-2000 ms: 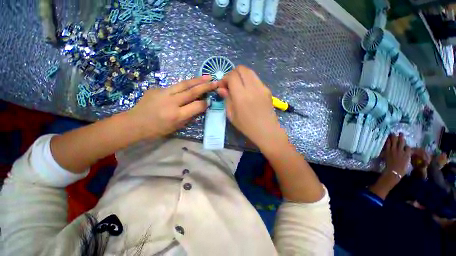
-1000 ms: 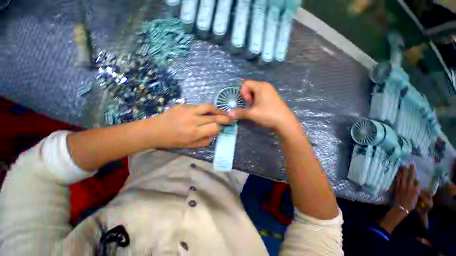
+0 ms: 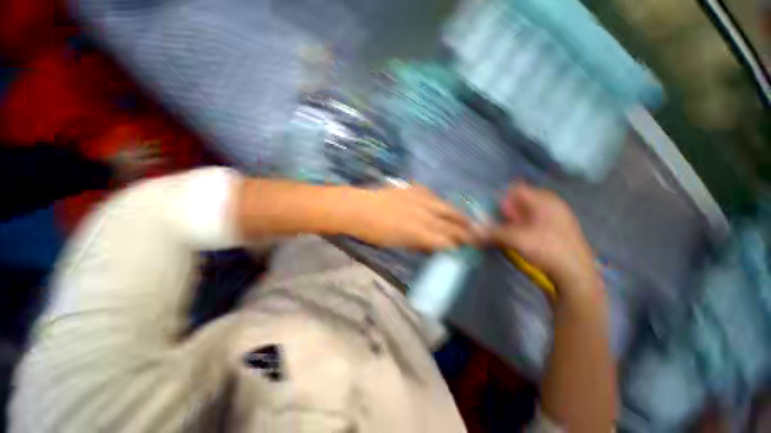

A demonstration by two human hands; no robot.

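Observation:
The view is strongly blurred. A pale blue-green handheld fan lies in front of me, its handle pointing down towards my body. My left hand lies over the fan's neck from the left, fingers on it. My right hand reaches the same spot from the right, its fingertips meeting the left ones. The hands and blur hide most of the fan head and anything small between the fingertips. A yellow-handled screwdriver shows beside and partly under my right hand; whether the hand touches it is unclear.
A blurred heap of dark, shiny small parts lies left of the fan, with small blue-green pieces beyond. A row of blue-green fans lies at the far edge. More blurred fans are stacked at the right.
The whole view has swung and tilted, so the bench and fans appear rotated. Both hands are still together at the fan's neck. The yellow screwdriver, hidden a second ago, shows again.

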